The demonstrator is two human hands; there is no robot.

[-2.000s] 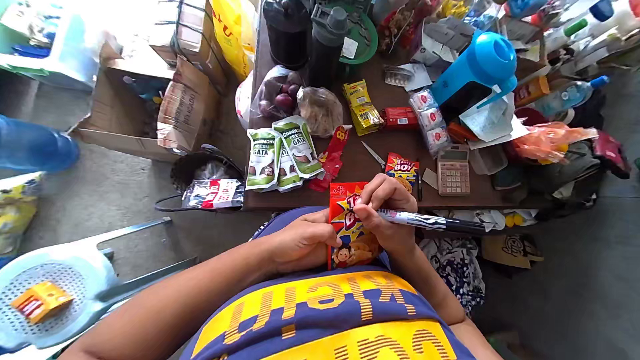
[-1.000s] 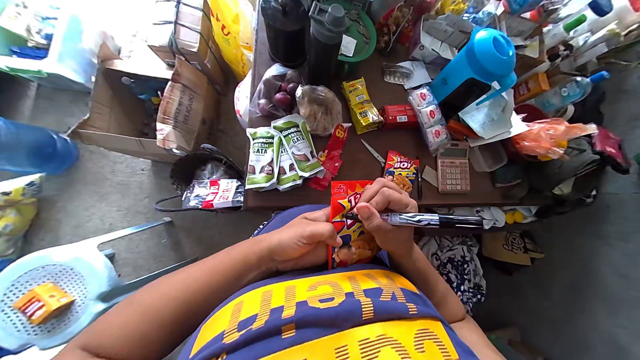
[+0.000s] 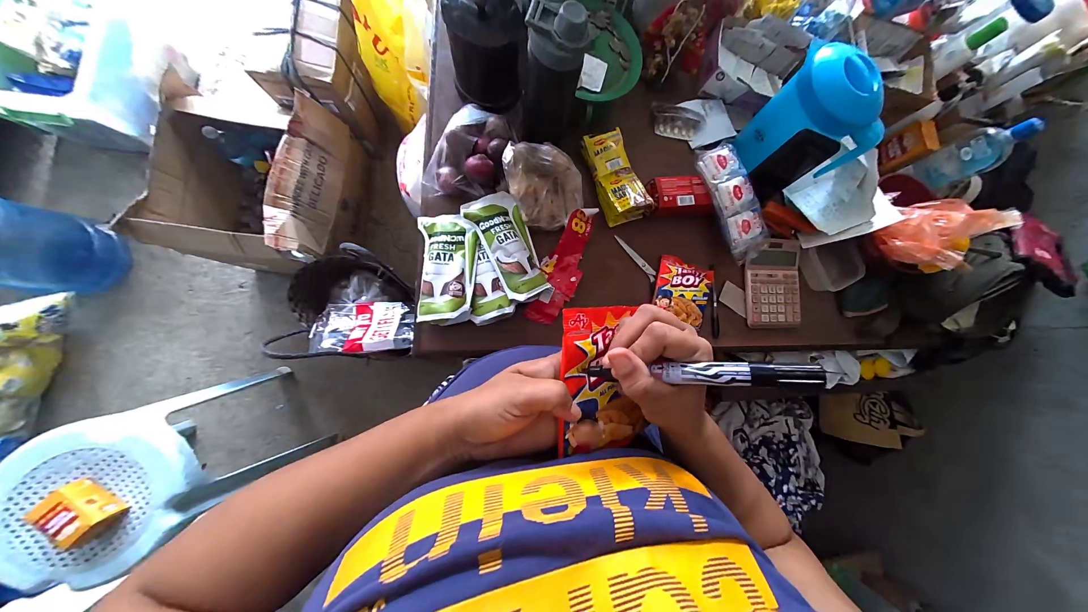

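My left hand pinches the left edge of a red and yellow seasoning packet, held upright against my shirt. In my right hand is a black marker pen, its tip on the packet's upper front and its barrel pointing right. Just beyond my hands a similar packet lies at the table edge, near scissors whose handles are hidden, and a pink calculator. Green and white coconut milk pouches lie farther left, beside a torn red wrapper.
The brown table also bears yellow sachets, a red box, a bag of onions, dark tumblers and a blue jug. An open cardboard box and a light blue plastic chair stand on the left.
The marker has tilted slightly as my right hand shifted over the packet's upper part. My left hand keeps its hold on the packet.
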